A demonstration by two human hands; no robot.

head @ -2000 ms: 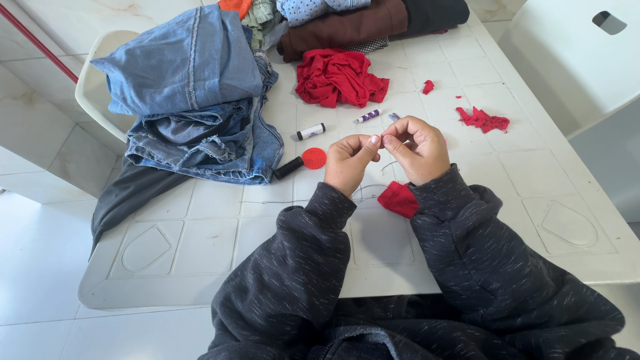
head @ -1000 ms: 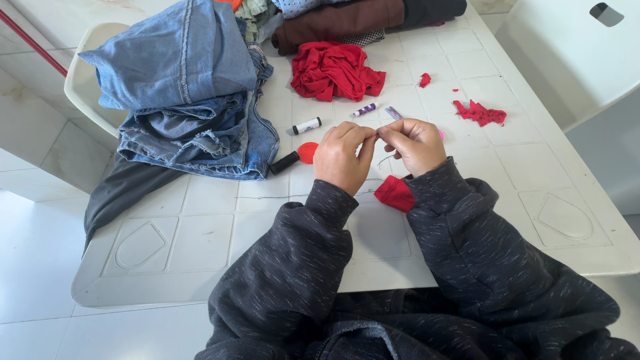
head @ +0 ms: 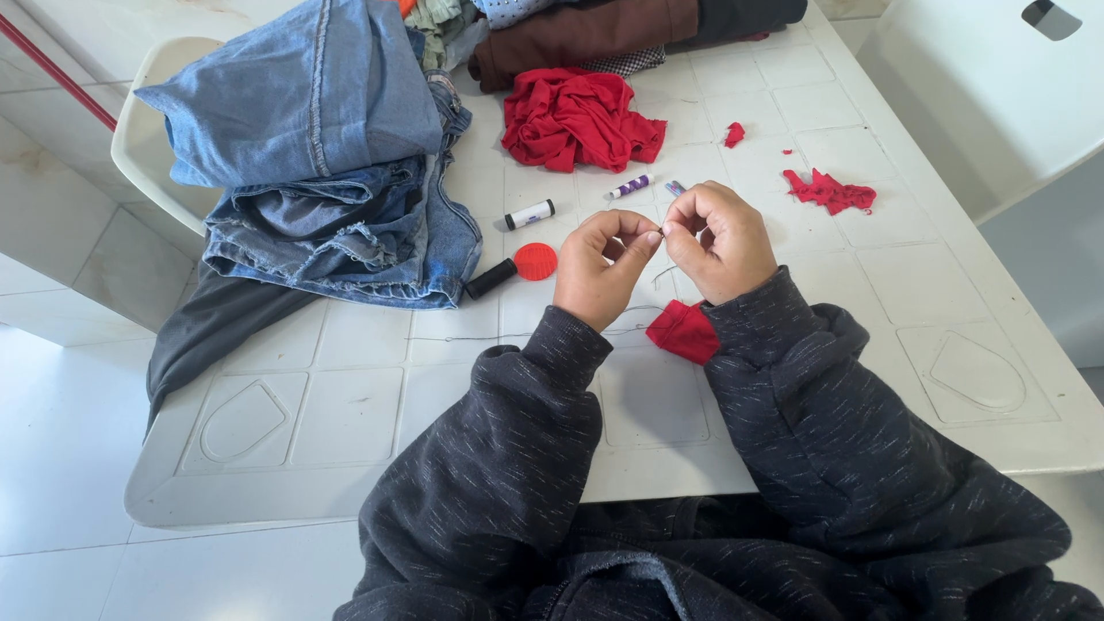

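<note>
My left hand [head: 606, 267] and my right hand [head: 720, 241] meet at the fingertips above the white plastic table [head: 354, 414]. Between them they pinch something tiny and dark, too small to name. A dark thread [head: 492, 336] lies in a loose line across the table, passing behind my left wrist, and a short curl of it shows below my fingers. Beside my right cuff is a small folded piece of red cloth [head: 681, 332]. Left of my left hand are a flat red disc [head: 536, 261] and a black cylinder [head: 491, 279]. Beyond lies a white tube with black ends [head: 530, 215].
Folded blue denim [head: 371, 95] is heaped at the left, over dark cloth [head: 224, 319]. Crumpled red cloth [head: 578, 121], a purple-and-white tube [head: 631, 186] and rolled brown cloth [head: 586, 34] lie farther back. Red scraps [head: 830, 191] are at the right. White chairs [head: 992, 86] flank the table.
My hands stay together at the fingertips. The right hand's fingers have curled in more since one second ago.
</note>
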